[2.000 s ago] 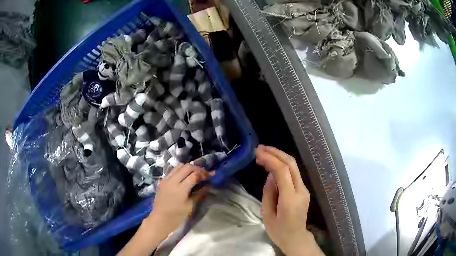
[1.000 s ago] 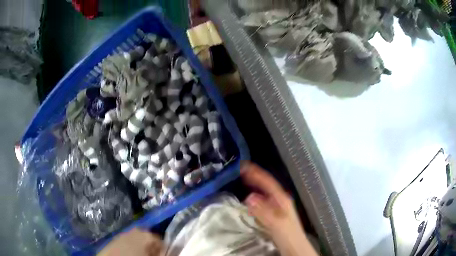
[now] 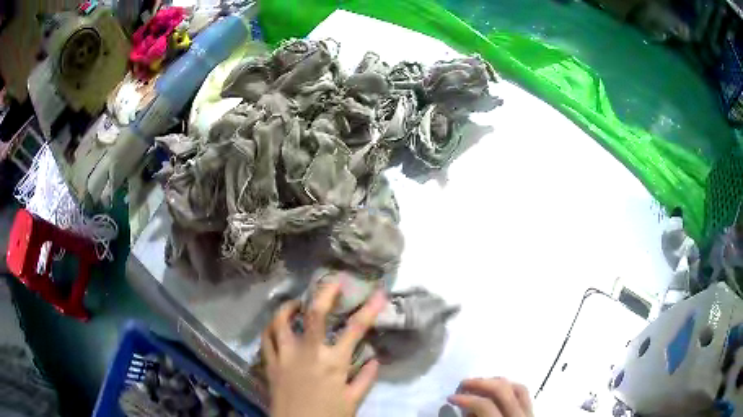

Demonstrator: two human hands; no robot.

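Grey gathered fabric pieces (image 3: 301, 155) with frayed edges lie heaped on the white machine table (image 3: 513, 195). My left hand (image 3: 318, 358) is on the near end of the heap, fingers spread over a grey piece; whether it grips it cannot be told. Another grey piece (image 3: 415, 322) lies just right of its fingers. My right hand (image 3: 493, 399) is at the bottom edge, partly cut off, fingers curled near the table; a small pale round thing shows at its fingertips, and I cannot tell if it is held.
The sewing machine head (image 3: 676, 350) and outlined bed plate (image 3: 582, 350) are at right. The blue crate (image 3: 122, 375) of grey-and-white pieces is below the table at lower left. A red stool (image 3: 53, 252) with white cord stands at left. Green cloth (image 3: 562, 73) lines the far edge.
The view has swung from the blue crate up to the table and heap. My left hand has moved from the crate to the fabric; my right hand is now over the table.
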